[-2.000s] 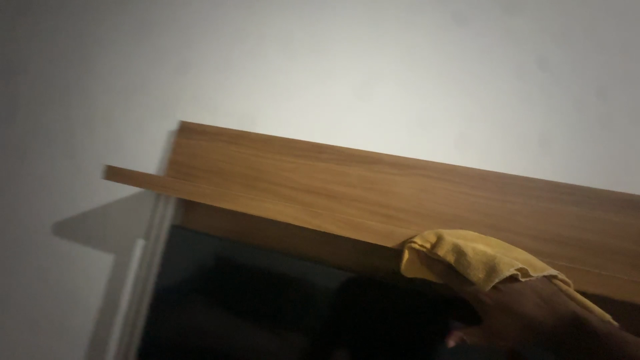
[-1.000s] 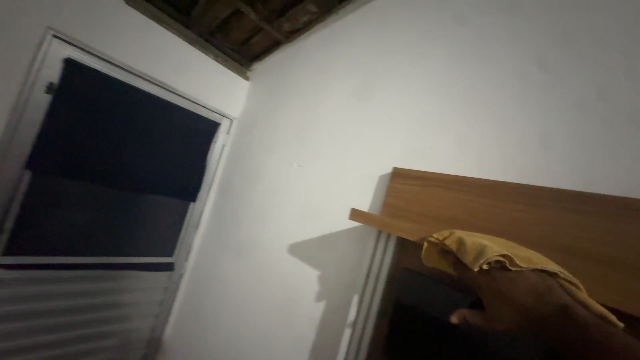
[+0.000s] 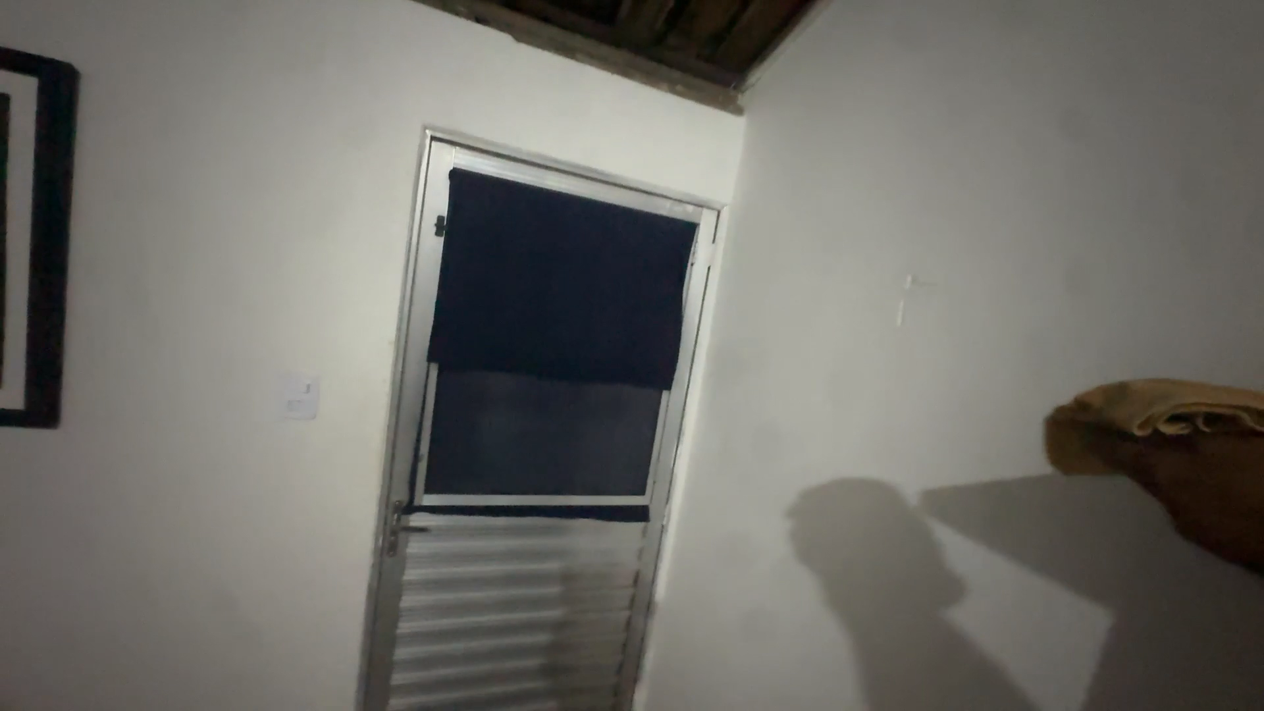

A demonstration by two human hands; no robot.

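At the right edge of the head view is my right hand (image 3: 1210, 494), dark and partly cut off by the frame. A folded mustard-yellow cloth (image 3: 1160, 407) lies over its fingers and is held in it. The hand and cloth show against the white wall, and whether they touch anything beyond the edge cannot be seen. My left hand is not in view.
A metal door (image 3: 523, 592) with a dark blue cloth (image 3: 563, 281) over its upper part stands ahead. Left of it are a wall switch (image 3: 298, 397) and a dark picture frame (image 3: 54, 247). Wooden roof boards (image 3: 671, 30) show above. Shadows fall on the right wall.
The view has swung far to the left, from the wooden shelf panel to the door. Earlier the cloth-covered hand was at the shelf's edge; that shelf is now out of view.
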